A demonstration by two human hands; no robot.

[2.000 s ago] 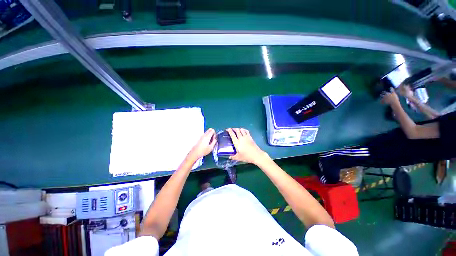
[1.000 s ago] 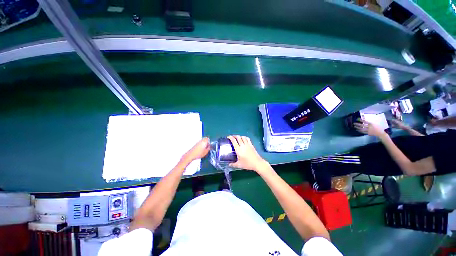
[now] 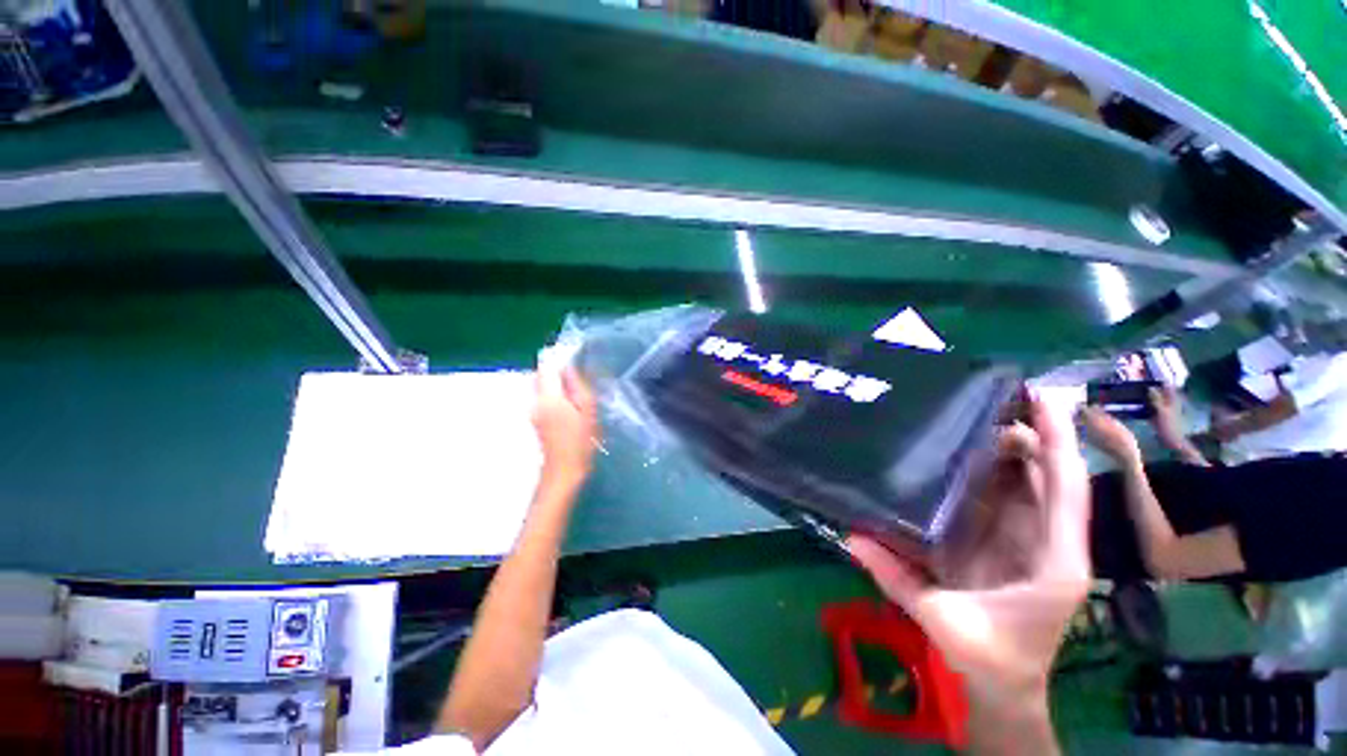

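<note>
A black product box (image 3: 805,406) with white and red print is held up close to the camera, tilted, inside a clear film bag (image 3: 628,362). My right hand (image 3: 1019,547) grips the right end of the bagged box. My left hand (image 3: 564,414) pinches the loose left end of the film. The box hides the area of the bench behind it. A small white triangle shows just above the box's top edge.
A white sheet stack (image 3: 406,465) lies on the green bench at the left. The control box (image 3: 240,638) is below it. A red stool (image 3: 894,672) stands below the bench. Another person's hands and dark clothing (image 3: 1256,510) are at the right. An overhead shelf crosses behind.
The bagged box has been raised towards the camera, and its printed face now shows. My right hand has moved right and closer; my left hand has moved up and left. The view has shifted.
</note>
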